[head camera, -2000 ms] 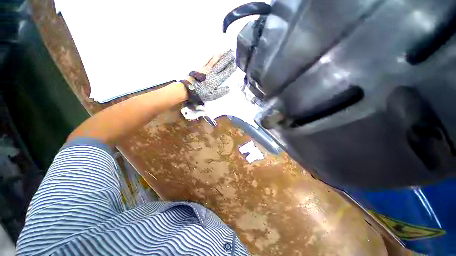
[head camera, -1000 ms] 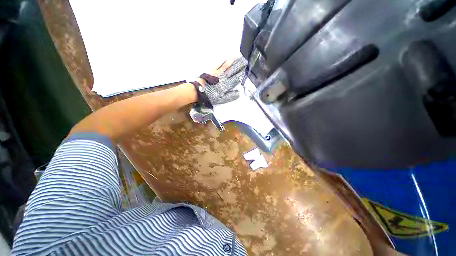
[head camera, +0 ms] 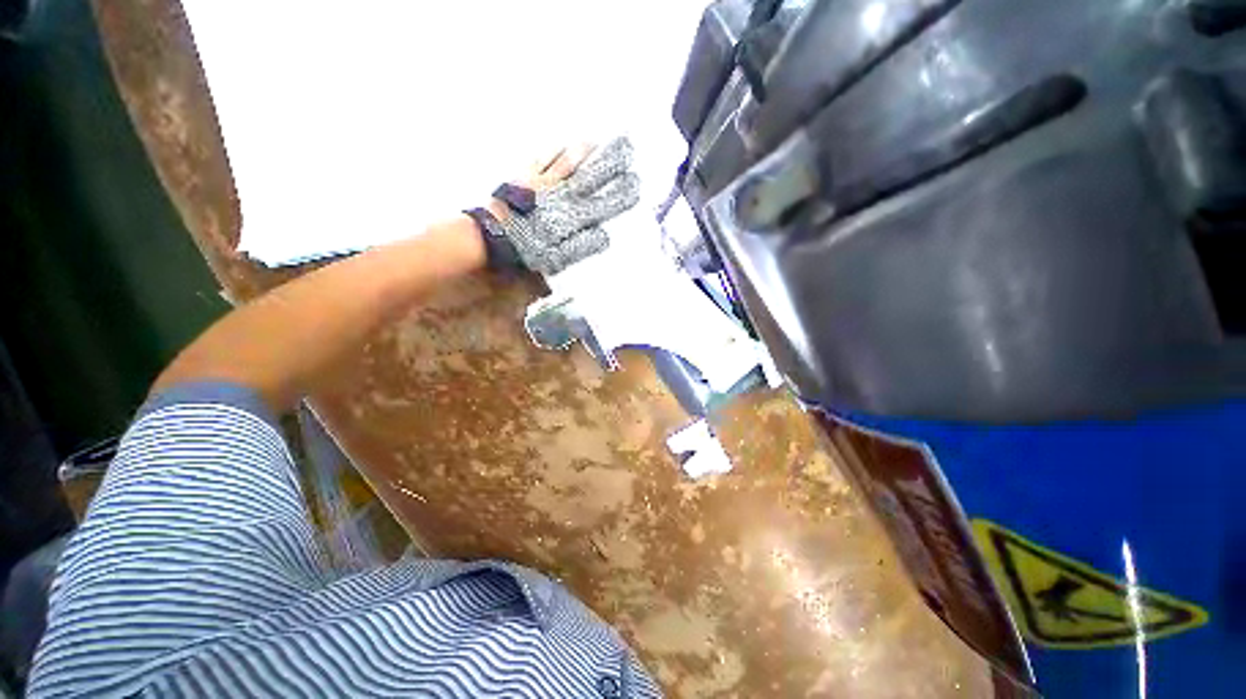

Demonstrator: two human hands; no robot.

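The large grey and blue cutting machine (head camera: 984,260) fills the right side, its motor housing close to the camera. The white fabric lay (head camera: 410,109) lies on the table at the top. My left hand (head camera: 567,212), in a grey mesh glove with dark wrist straps, rests flat on the lay near its front edge, left of the machine, fingers slightly spread. A metal clamp (head camera: 556,325) sits at the lay's edge just below the hand. The blade is hidden behind the housing. My right hand is not in view.
The worn brown table (head camera: 547,451) runs along the front. A small white fabric scrap (head camera: 700,449) lies on it below the lay's edge. A yellow warning triangle (head camera: 1086,594) shows on the machine's blue part. Dark green floor (head camera: 82,178) is at the left.
The machine has shifted and turned in view, showing more of its blue part. My left hand has moved slightly left, away from the machine, so more of the glove shows.
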